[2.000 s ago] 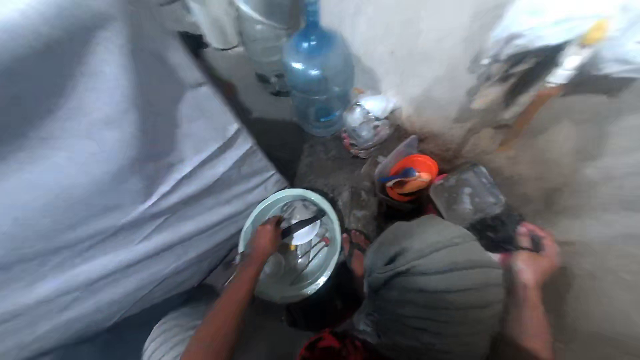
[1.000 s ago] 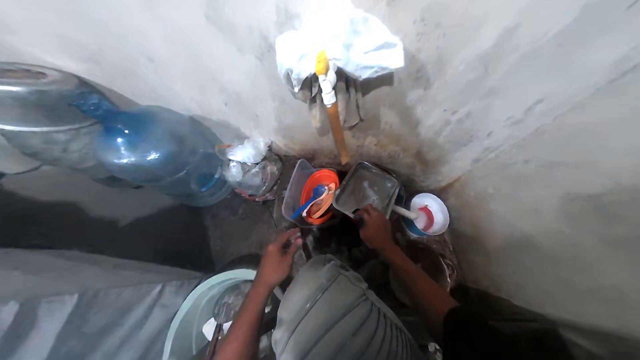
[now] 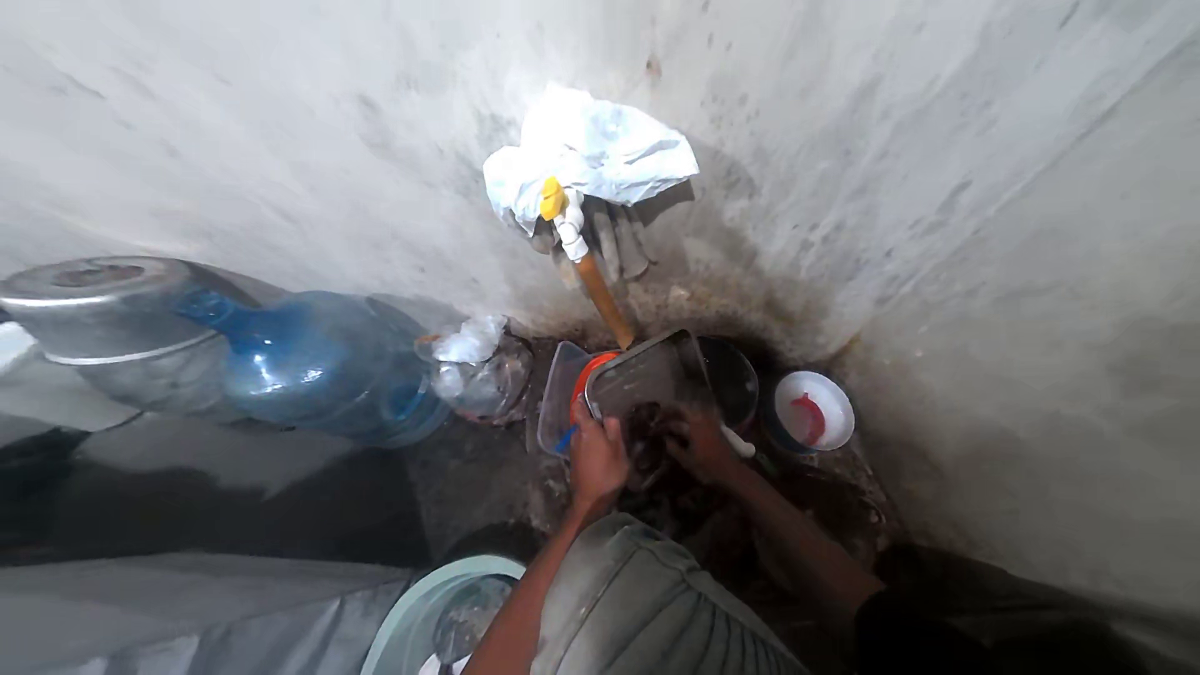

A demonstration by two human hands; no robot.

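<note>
My left hand (image 3: 600, 455) grips the near left edge of a rectangular clear container (image 3: 656, 375), which is tilted below the tap's hose. My right hand (image 3: 698, 445) is at the container's near right side, fingers bent against a dark, blurred thing that I cannot make out. Behind the container, partly hidden, are an orange bowl (image 3: 583, 380) and a clear plastic tub (image 3: 553, 398). A white handle (image 3: 739, 442) shows beside my right hand. Farther right stands a white bowl (image 3: 839, 408) with a red thing in it.
A yellow-handled tap (image 3: 553, 199) with a brown hose (image 3: 605, 300) is on the wall, under a white plastic bag (image 3: 600, 145). To the left lie a blue water jug (image 3: 319, 361), a metal pot (image 3: 122, 309) and a plastic bag (image 3: 483, 370). A pale green basin (image 3: 412, 600) stands near my left forearm.
My left hand, free of the container a second ago, now holds its edge. Two seconds ago it was over the basin, with the container near my right hand. The view has swung right.
</note>
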